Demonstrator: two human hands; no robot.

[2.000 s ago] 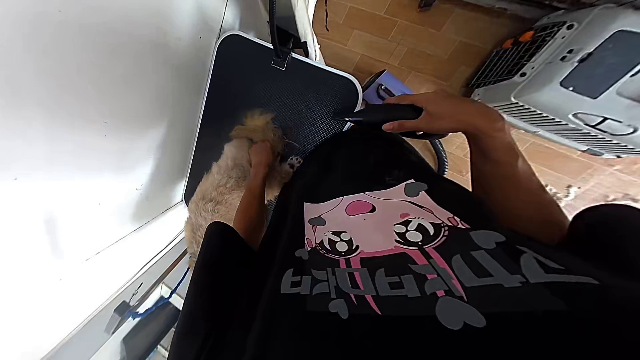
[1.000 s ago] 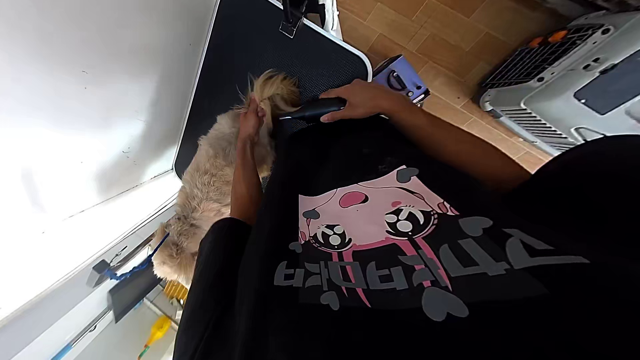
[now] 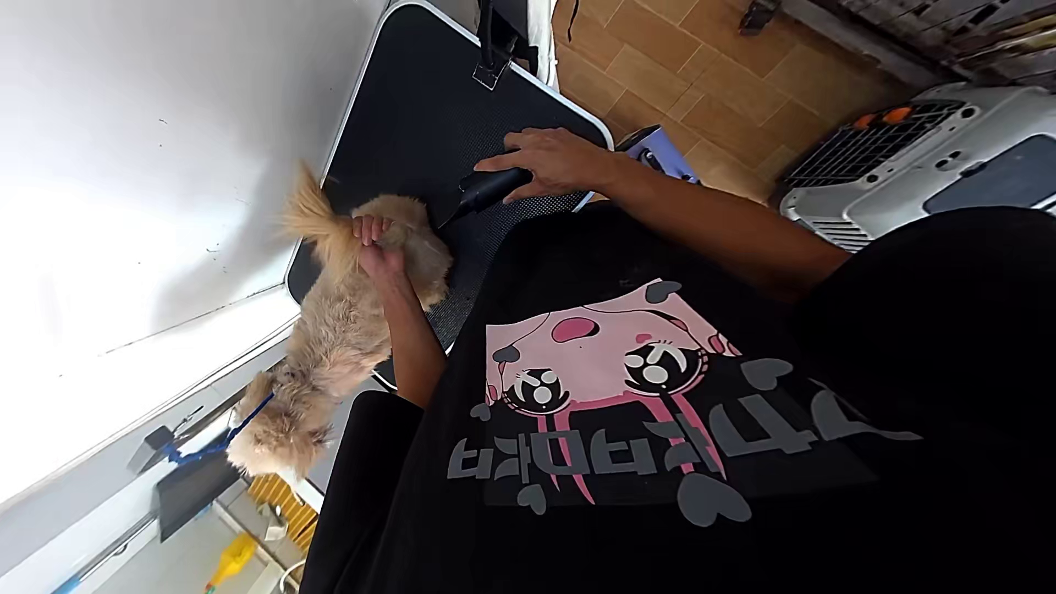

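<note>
A cream-coloured, long-haired dog stands on a black textured grooming table, its rump toward the table's middle and its head at the lower left. Closed around the base of its raised, fluffy tail is my left hand. My right hand grips a black hair clipper over the table, its tip pointing at the dog's rump with a small gap between them. A blue cord or leash runs from the dog's neck.
A black clamp and post stand at the table's edge. A purple box and a grey pet carrier are on the tiled floor at the right. A white wall borders the left; a yellow bottle lies lower left.
The clipper, close to my left hand and the dog's tail a second ago, is now held apart from the dog. The dog's head has come into view.
</note>
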